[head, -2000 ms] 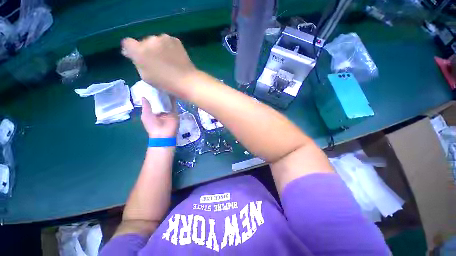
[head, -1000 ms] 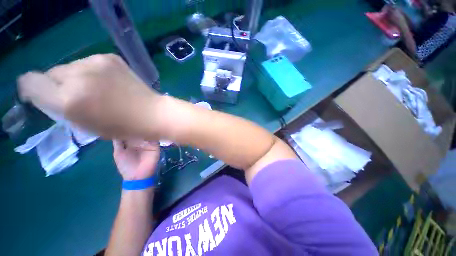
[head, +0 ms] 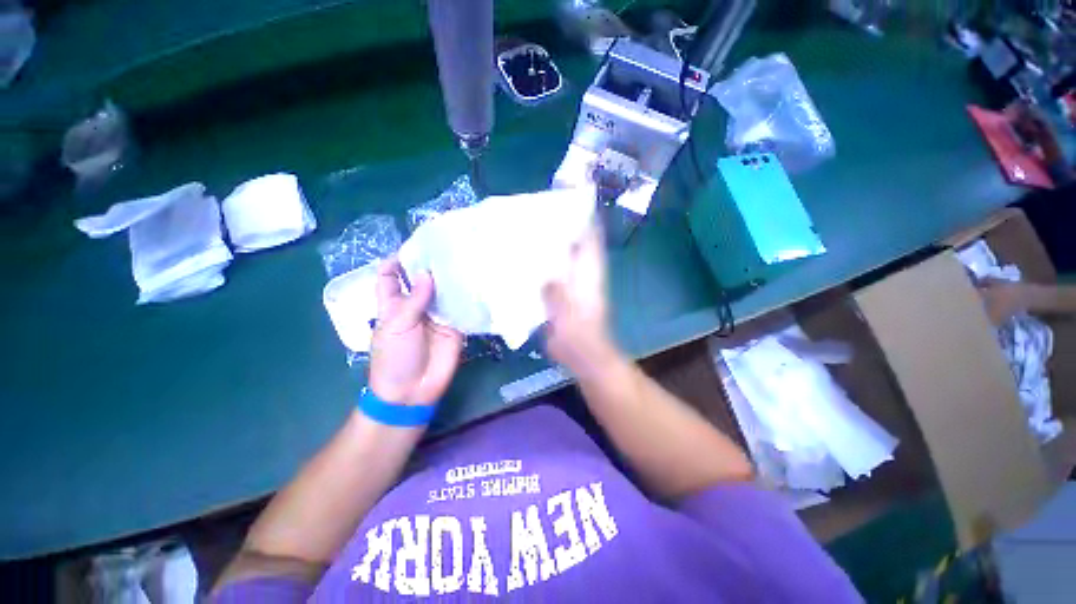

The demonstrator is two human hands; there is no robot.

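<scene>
A white soft sheet or foam pouch (head: pixel 502 260) is spread between my two hands above the bench's front part. My left hand (head: pixel 413 336) grips its lower left edge. My right hand (head: pixel 576 301) is blurred at its right edge and holds it there. A white housing (head: pixel 352 309) on clear plastic lies just left of the sheet, partly behind my left hand. The electric screwdriver (head: pixel 464 83) hangs beyond the sheet, its bit pointing down. What lies under the sheet is hidden.
White foam pouches (head: pixel 177 248) lie at left. Beyond the sheet are the screw feeder (head: pixel 625 130), turquoise box (head: pixel 761 218), clear bag (head: pixel 776 112) and a dark-centred housing (head: pixel 529 73). Cartons (head: pixel 944 354) stand at right, one with white wrapping (head: pixel 802 413); another person's arm (head: pixel 1038 301) reaches in.
My right hand has come down from its raised position to the right of my left hand. The white sheet is now spread between both hands. The camera view has turned back left.
</scene>
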